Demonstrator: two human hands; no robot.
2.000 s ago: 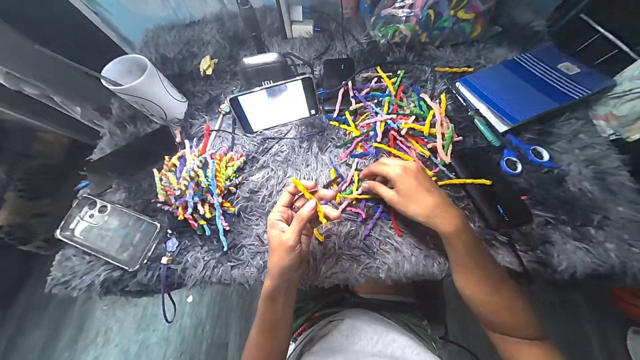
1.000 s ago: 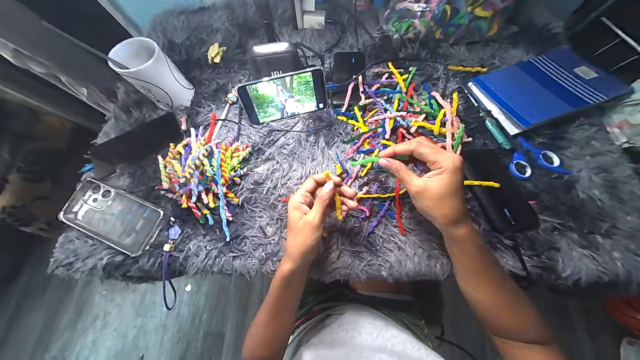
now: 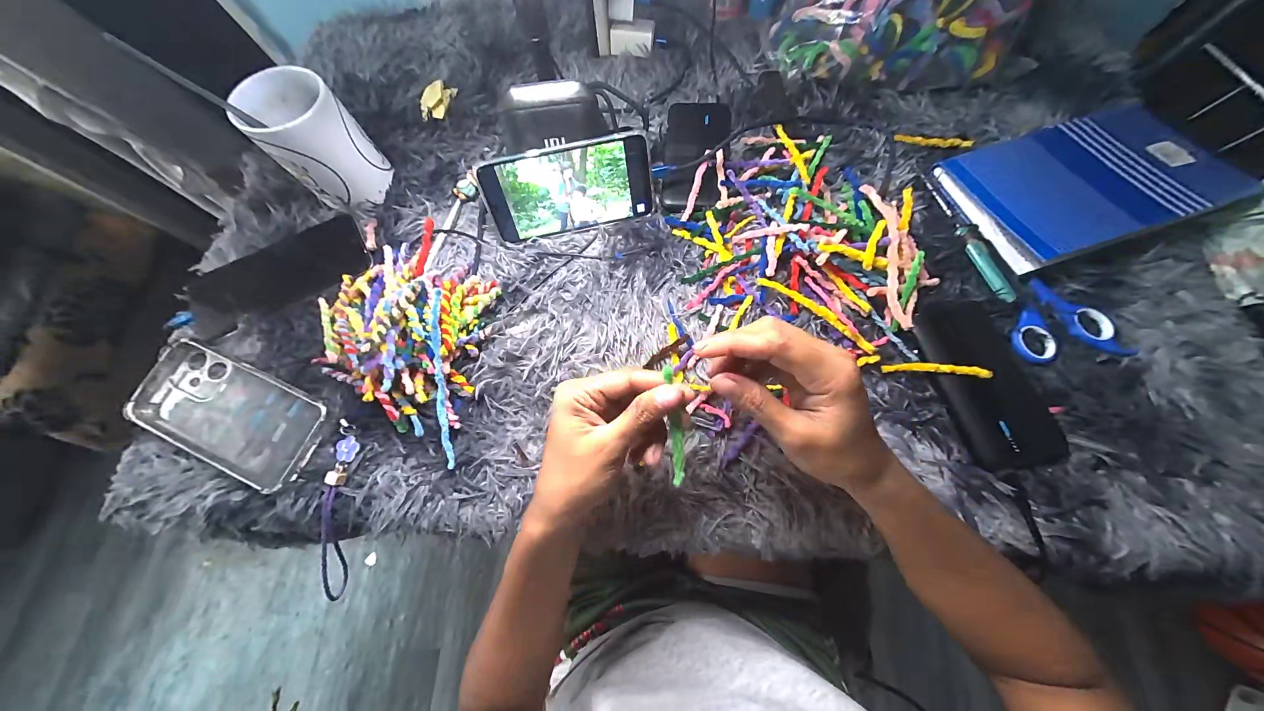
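Observation:
My left hand [image 3: 607, 430] pinches a short green fuzzy stem [image 3: 677, 449], like a chenille pipe cleaner, that hangs down below the fingers. Close beside it, my right hand [image 3: 790, 395] has thumb and fingertips together near the stem's upper part; whether they grip a strand is hard to tell. A bit of yellow shows between the hands. Beyond my right hand spreads a loose heap of coloured fuzzy stems [image 3: 780, 237]. To the left of my left hand is a bunch of twisted multicoloured stems [image 3: 395, 336], with a light blue one [image 3: 439, 385] lying over it.
Grey shaggy cover lies underneath. At the back stand a white cup [image 3: 326, 138], a lit phone [image 3: 568, 186] and a bag of stems [image 3: 899, 39]. A blue notebook [image 3: 1096, 188], blue-handled scissors [image 3: 1037, 336] and a black power bank [image 3: 987, 395] lie right; a clear phone case [image 3: 227, 415] lies left.
The green stem, held out by my right hand a second ago, now hangs from my left fingers. My right hand has come in close to the left one.

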